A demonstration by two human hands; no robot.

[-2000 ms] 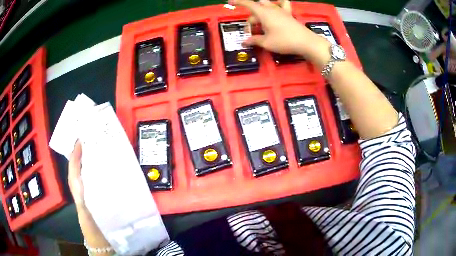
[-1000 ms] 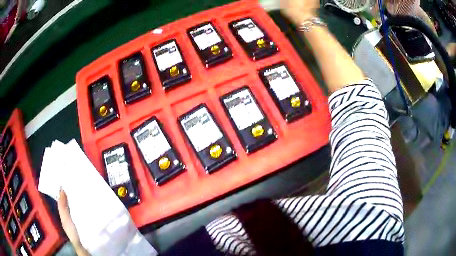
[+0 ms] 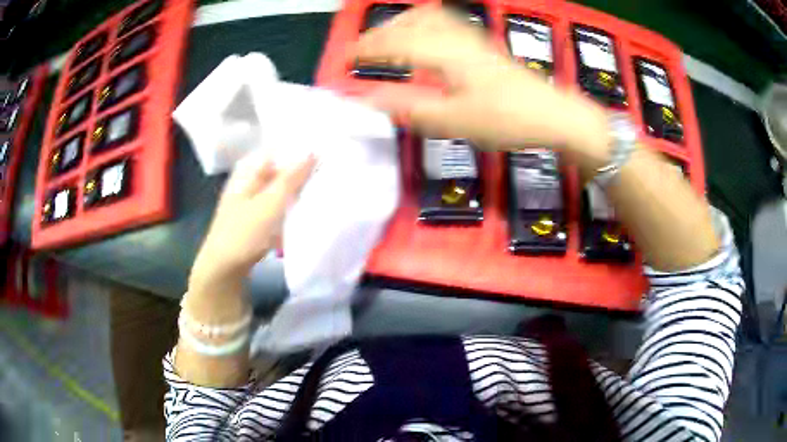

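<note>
My left hand (image 3: 246, 207) holds the white label strip (image 3: 341, 186), which curls upward and hangs down toward my lap. My right hand (image 3: 475, 91) is blurred, spread over the upper left part of the red foam tray (image 3: 518, 280); whether a label is on its fingers cannot be told. Several black electronic units (image 3: 537, 200) lie in the tray pockets, with white printed labels (image 3: 451, 161) and round gold stickers (image 3: 544, 226). My right hand and forearm hide parts of some units, and the strip overlaps the tray's left side.
A second red tray (image 3: 161, 186) with two rows of units lies to the left, and part of another red tray (image 3: 19, 173) shows at the far left. A white line (image 3: 259, 10) crosses the dark green bench behind. The bench's front edge runs below the trays.
The view has swung left. My right hand has moved from beyond the tray's far right back to its upper left. My left hand and the strip have come closer to the tray's left side.
</note>
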